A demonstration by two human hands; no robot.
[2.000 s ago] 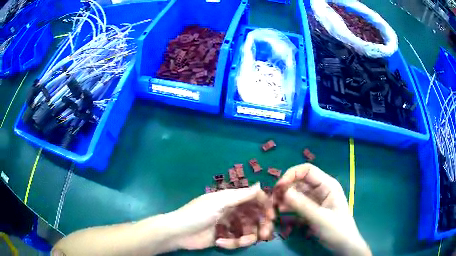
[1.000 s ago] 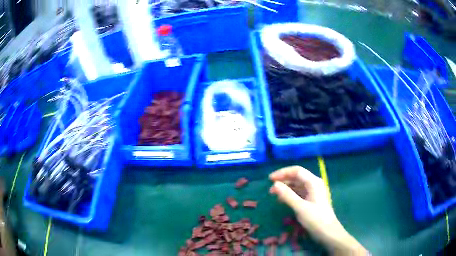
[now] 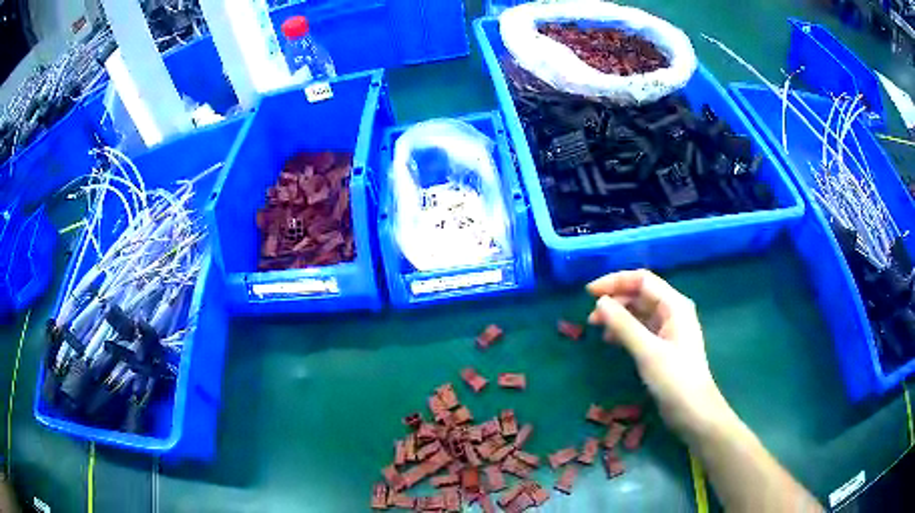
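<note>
Several red-brown connector pieces (image 3: 456, 451) lie in a loose pile on the green bench at bottom centre. A smaller group (image 3: 614, 433) lies to its right, and a few single pieces lie above the pile. My right hand (image 3: 657, 336) is over the bench right of centre, palm partly turned down. Its thumb and index finger are slightly apart, with no piece visible between them. One single piece (image 3: 570, 329) lies just left of the fingertips. The inside of the curled fingers is partly hidden. My left hand is out of the picture.
Blue bins form a row: leads (image 3: 130, 301), red-brown parts (image 3: 309, 215), white parts in clear bag (image 3: 451, 225), black housings (image 3: 652, 160) under a bag of red-brown parts (image 3: 607, 50), and leads far right (image 3: 853, 215). A red-capped bottle (image 3: 306, 50) stands behind.
My left hand, cupped around red-brown pieces two seconds ago, has left the picture. A larger pile now lies on the bench. My right hand has moved right relative to the pieces.
</note>
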